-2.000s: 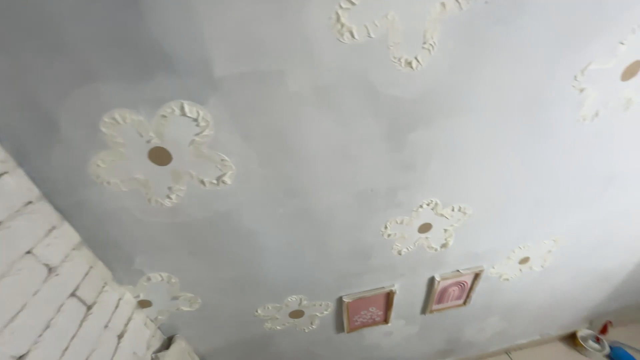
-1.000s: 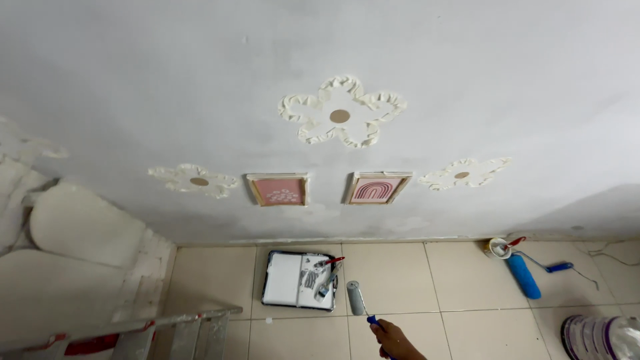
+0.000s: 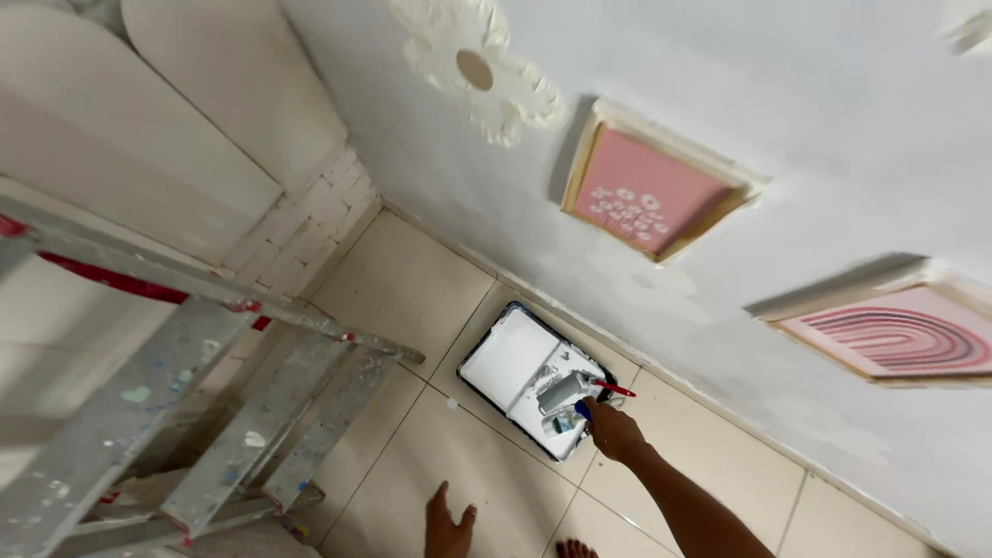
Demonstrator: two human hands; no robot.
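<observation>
My right hand [image 3: 616,431] grips the blue handle of a paint roller [image 3: 564,392], whose grey, paint-wet cover lies over the shallower-looking end of a paint tray [image 3: 496,341]. White paint fills the other end of the tray, which stands on the floor tiles close to the wall. A brush with a red handle [image 3: 614,387] rests across the tray edge beside the roller, and another small paint-smeared tool [image 3: 561,421] lies in the tray. Held low over the floor, my left hand [image 3: 449,523] is empty with its fingers apart.
A paint-spattered metal stepladder [image 3: 256,434] stands at the left, near cushioned panels [image 3: 132,116] and white brickwork [image 3: 314,213]. On the grey-white wall hang a pink framed picture [image 3: 651,190], a rainbow picture [image 3: 899,333] and a raised flower [image 3: 511,85]. My bare foot [image 3: 575,549] shows below.
The roller, held beside the tray a second ago, is now over it. My left hand has come into sight. The view has swung down and left toward the ladder and tray.
</observation>
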